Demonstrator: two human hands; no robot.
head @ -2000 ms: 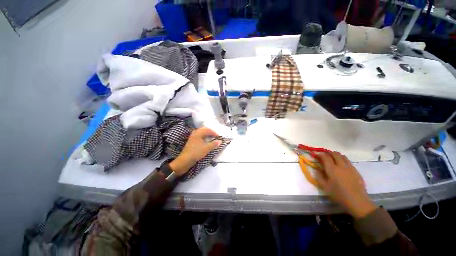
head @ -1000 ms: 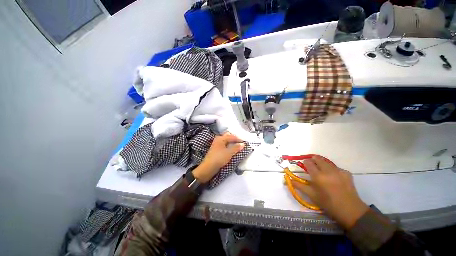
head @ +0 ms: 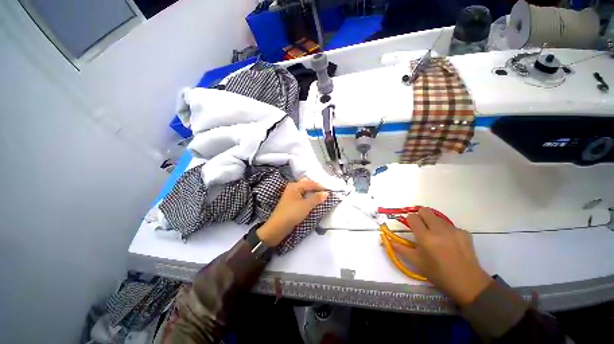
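Note:
The checked garment (head: 222, 198) with its white lining (head: 246, 124) lies bunched left of the sewing machine's needle area. My left hand (head: 294, 209) pinches a narrow checked end of it just left of the presser foot (head: 361, 180). My right hand (head: 441, 247) holds the scissors (head: 398, 265) by the red and orange-yellow handles. The handles are spread apart. The blades point left toward the garment's edge near the presser foot; their tips are hard to make out against the white table.
The white machine head (head: 377, 101) spans the back, with a plaid scrap (head: 441, 111) draped over it. A thread cone (head: 555, 28) stands behind. A blue bin (head: 269, 33) is at the back left. Garments (head: 131, 306) are heaped at lower left. A ruler strip (head: 363, 295) runs along the table's front edge.
The view has shifted to the right since the earliest frame. My right hand has brought the scissors left toward the garment's edge, and their handles are spread wider. My left hand keeps its pinch.

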